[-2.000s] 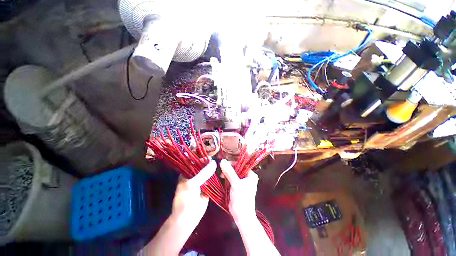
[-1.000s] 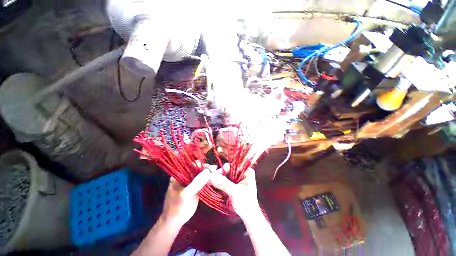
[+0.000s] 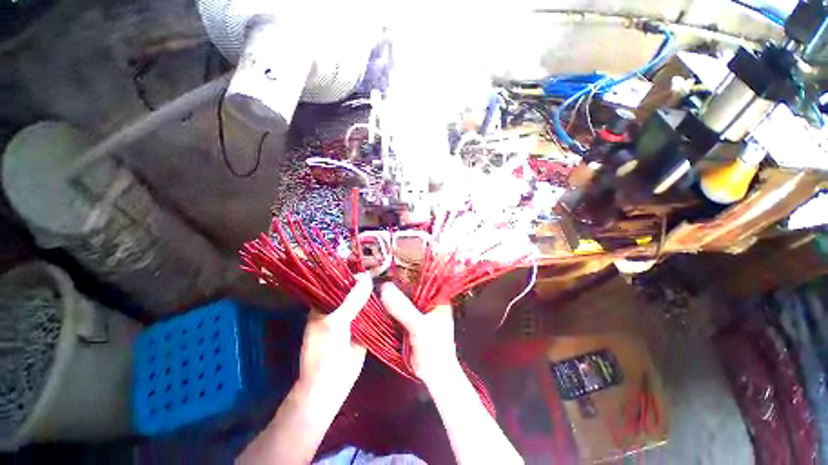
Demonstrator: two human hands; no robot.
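Observation:
My left hand [image 3: 332, 350] grips a thick fanned bunch of red wires [image 3: 295, 268], its ends pointing up and left. My right hand [image 3: 424, 341] grips the other part of the bunch, fanned up and right, with glare over its tips. The thumbs are close together but apart, and the wires run on below the hands. Just beyond them, two pale rings [image 3: 374, 252] sit at the bench edge, below a whitish machine [image 3: 413, 154] washed out by glare. One red wire stands upright near the left ring.
Grey metal bits [image 3: 313, 195] lie on the bench's left. A black and silver cylinder [image 3: 740, 104] and yellow-orange knob [image 3: 728, 181] are at right. A blue perforated crate [image 3: 186, 368] and pale bucket [image 3: 68, 363] stand lower left. A dark phone-like item [image 3: 587, 373] lies on cardboard lower right.
The thumbs came together over the wires, then moved apart again. Both wire fans spread wider than at first. The view has shifted slightly.

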